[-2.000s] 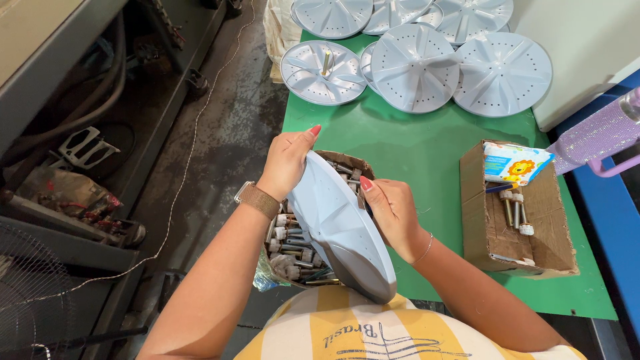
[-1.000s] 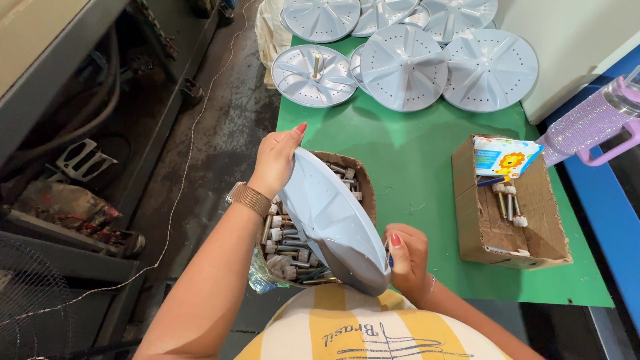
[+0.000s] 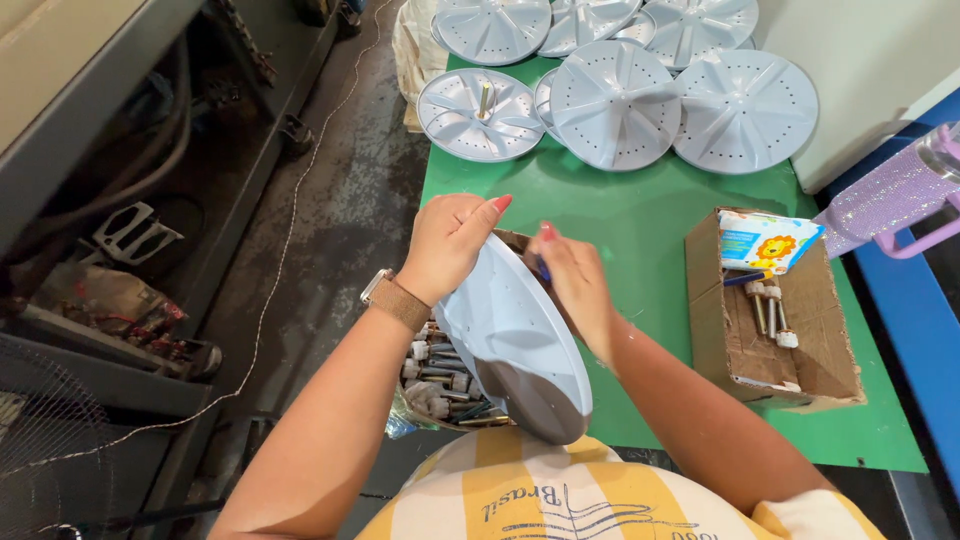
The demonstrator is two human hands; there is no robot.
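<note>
My left hand (image 3: 450,244) grips the upper rim of a light grey plastic disc (image 3: 517,330), which stands tilted against my striped shirt. At the disc's far side, my right hand (image 3: 574,285) is blurred, its fingers closed around a small dark blue thing, perhaps a tool handle. Under and left of the disc, a cardboard box holds metal shafts with white plastic ends (image 3: 442,375); the disc hides part of it. More ribbed, perforated grey discs (image 3: 615,105) lie at the far end of the green tabletop (image 3: 645,225). One disc (image 3: 480,116) there has a metal shaft standing up at its middle.
An open cardboard box (image 3: 817,337) at the right holds several shafts, a blue and yellow tool and a printed packet (image 3: 769,241). Beyond it is a glittery purple tumbler (image 3: 889,187). Dark machinery, a wire fan guard (image 3: 52,427) and a pale cord (image 3: 281,262) are at the left.
My right hand has moved from the disc's lower right edge up to its upper far side. My left hand still holds the disc's rim.
</note>
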